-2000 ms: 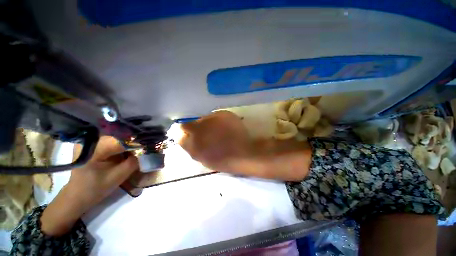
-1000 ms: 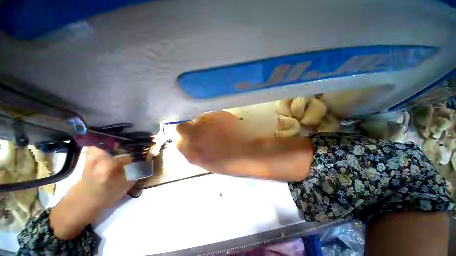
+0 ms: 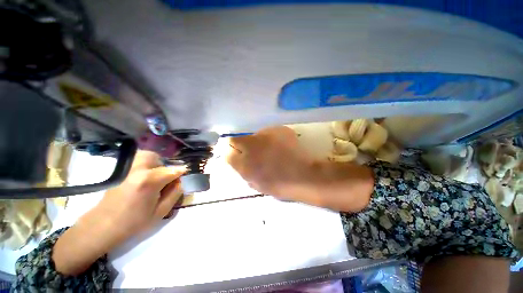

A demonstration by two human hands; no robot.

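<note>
My left hand point(image 3: 143, 186) is left of the needle area, fingers bent and pinched together beside the grey round part point(image 3: 195, 182). A small bit of beige fabric point(image 3: 188, 200) shows by its fingertips, under the grey part. My right hand point(image 3: 275, 160) is on the bed right of the needle, its fingers curled at the bright lit spot. A thin dark point shows at its fingertips; what it holds is hidden by glare. The sewing machine head point(image 3: 229, 63) covers the upper view.
Puffy sewn pieces point(image 3: 358, 137) lie under the machine arm at right. Flat beige pieces point(image 3: 26, 217) lie at far left, and more pieces point(image 3: 499, 166) at far right. A ruler tape point(image 3: 309, 277) runs along the front edge of the white table point(image 3: 229, 240).
The view has shifted, so machine and hands appear further right than one second ago. My left hand's fingers stretch more towards the needle area. My right hand stays beside the needle.
</note>
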